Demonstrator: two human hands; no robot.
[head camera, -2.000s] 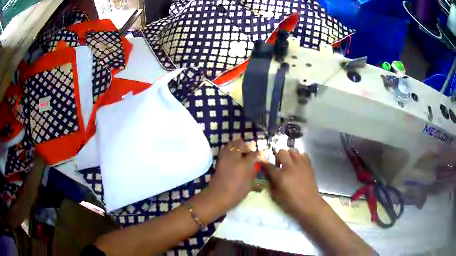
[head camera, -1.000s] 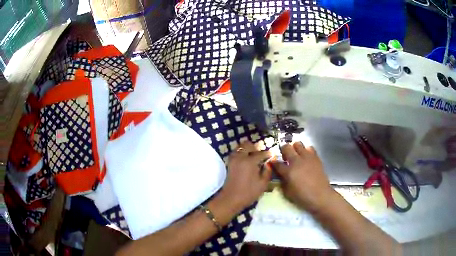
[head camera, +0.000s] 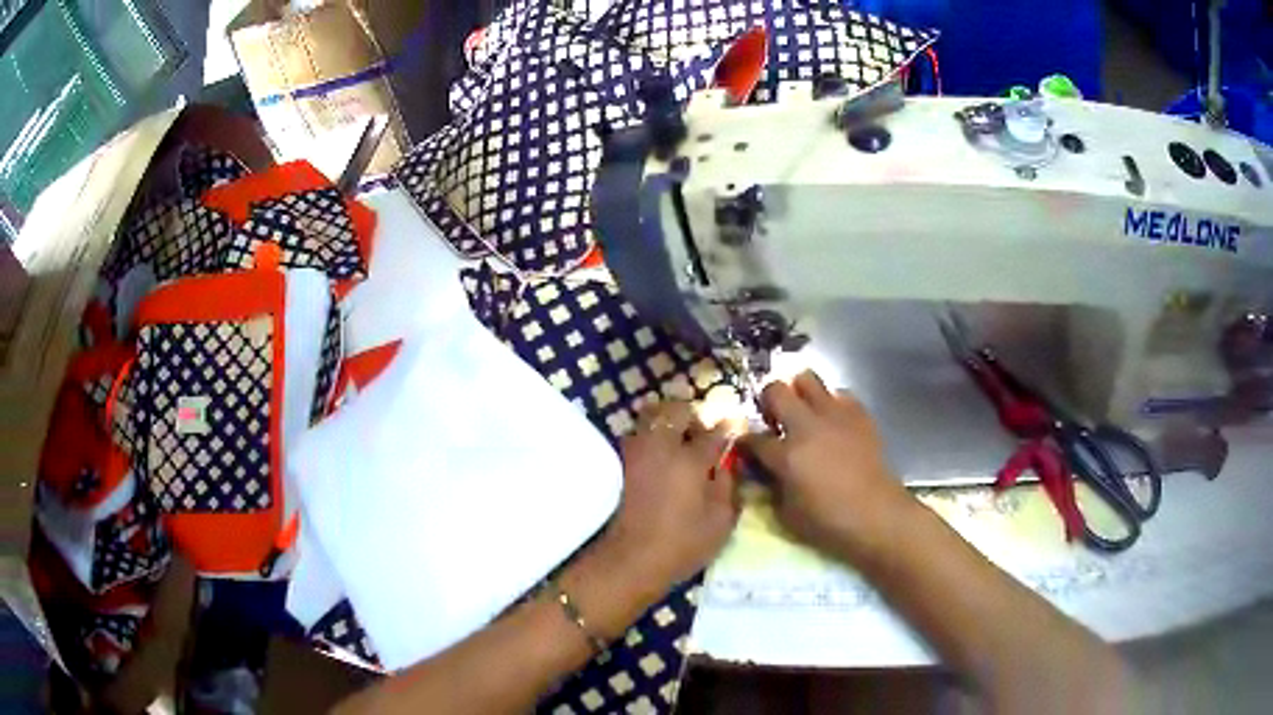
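The navy and cream printed fabric panel (head camera: 603, 349) lies under the dark left end of the sewing machine (head camera: 894, 224) and hangs over the table's front edge. White backing (head camera: 454, 489) lies over it at the left. My left hand (head camera: 673, 482) and my right hand (head camera: 817, 454) are close together in front of the needle area (head camera: 747, 377). Their fingers hold a small piece of orange trim (head camera: 727, 461) between them. The fingertips and the presser foot are blurred by the bright lamp spot.
Orange-bordered panels (head camera: 210, 419) are piled at the left by a cardboard box edge. Red-handled scissors (head camera: 1068, 461) lie under the machine arm. More printed fabric (head camera: 559, 140) is heaped behind the machine head. A brown carton (head camera: 314, 70) stands at the back left.
The view has shifted, so the machine and scissors sit further left and higher in the picture than at first. Both hands stay by the needle, and the orange piece between them shows more than one second ago.
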